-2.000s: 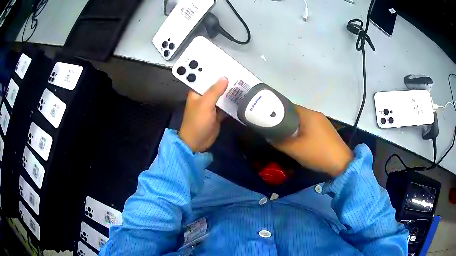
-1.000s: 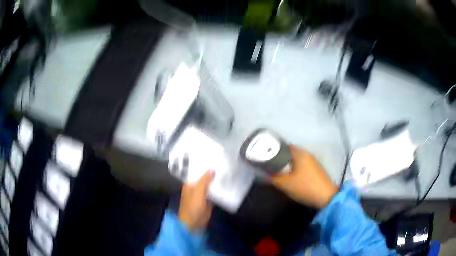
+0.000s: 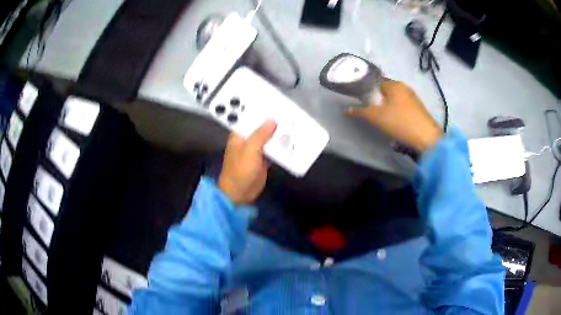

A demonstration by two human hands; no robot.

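Observation:
A white-backed smartphone (image 3: 289,132) with three dark lenses is held in my left hand (image 3: 245,161), back up, over the bench's front edge. My thumb lies on its back, near a blurred label. My right hand (image 3: 403,115) grips the handle of a grey and white barcode scanner (image 3: 349,72), held over the bench, apart from the phone. Another white smartphone (image 3: 224,52) with a cable plugged in lies just behind the held one. A third white smartphone (image 3: 498,160) with a cable lies at the right.
Black phone trays (image 3: 92,166) full of white-backed phones stand at the left. A long black tray (image 3: 126,46) lies on the grey bench (image 3: 369,141). Dark phones (image 3: 464,44) and a tied black cord (image 3: 427,60) lie at the rear. A blue edge (image 3: 525,299) shows at lower right.
The scanner in my right hand has moved off the phone's label, away to the right and rear. My left hand still holds the phone. The camera view has shifted.

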